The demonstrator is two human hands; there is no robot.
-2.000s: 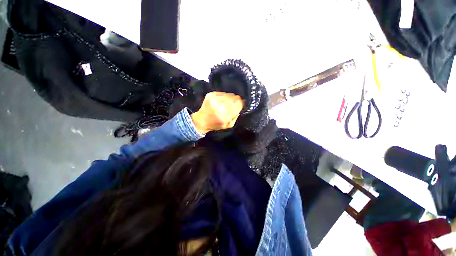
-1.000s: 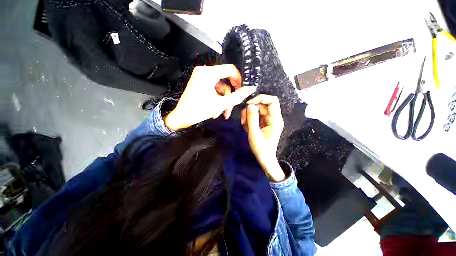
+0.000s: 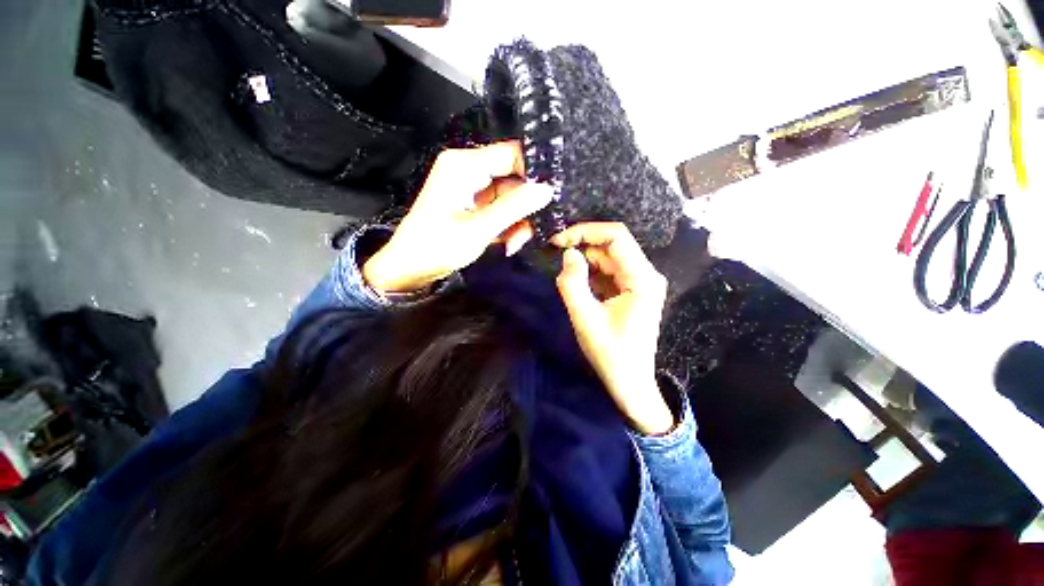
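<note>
A dark grey speckled cuff stands up at the table's edge, its opening to the left. A light-and-dark linked trim runs along its edge. My left hand grips the trimmed edge between thumb and fingers. My right hand is just to the right and below, thumb and forefinger pinched together close to the lower end of the trim. Whether a needle or thread is between those fingertips is too small to tell.
The white table holds a long brown-ended flat tool, a red tool, scissors, yellow-handled pliers and a black cylinder. A dark garment lies left. A phone is at the top edge.
My right hand came into view and joined my left at the cuff. Since a second ago, the cuff and left hand have shifted slightly left, and the right hand sits slightly lower.
</note>
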